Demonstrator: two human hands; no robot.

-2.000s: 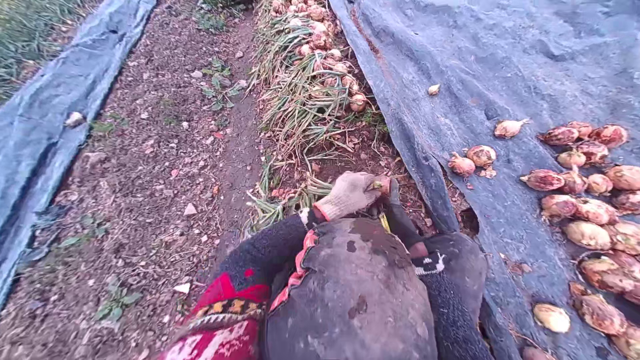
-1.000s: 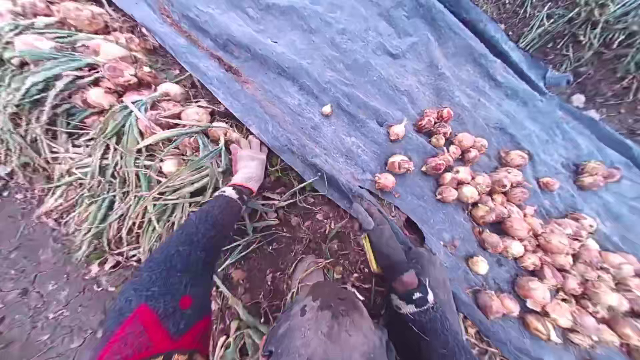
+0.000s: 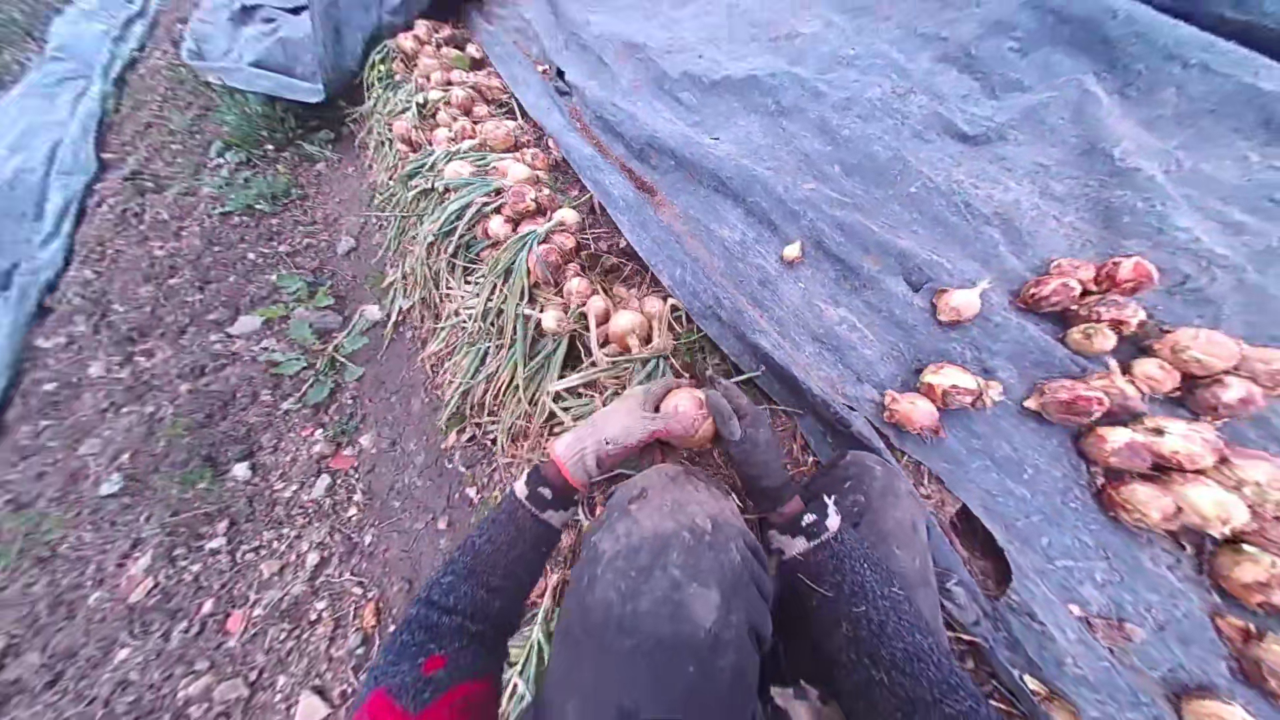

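Observation:
My left hand (image 3: 615,430), in a pale work glove with a red cuff edge, holds an onion (image 3: 688,418) just above my knees. Close by on the onion's right side is my right hand (image 3: 748,440), in a dark glove; whether it grips anything is not clear. Beyond both hands, a row of onions (image 3: 628,328) with long green and dried tops (image 3: 500,340) lies on the soil. Trimmed-looking onions (image 3: 1180,443) are heaped on a grey-blue ground sheet (image 3: 850,130) at the right, with a few single ones nearer the hands.
Stony soil (image 3: 250,520) with small weeds (image 3: 318,350) stretches along the left. Another blue sheet (image 3: 40,180) runs down the far left edge, and a folded sheet (image 3: 270,45) lies at the top. The right-hand sheet has a hole (image 3: 980,550) beside my right knee.
My left hand, spread over the row of onions a second ago, is now back by my right hand with an onion in it. The view has swung back to the left.

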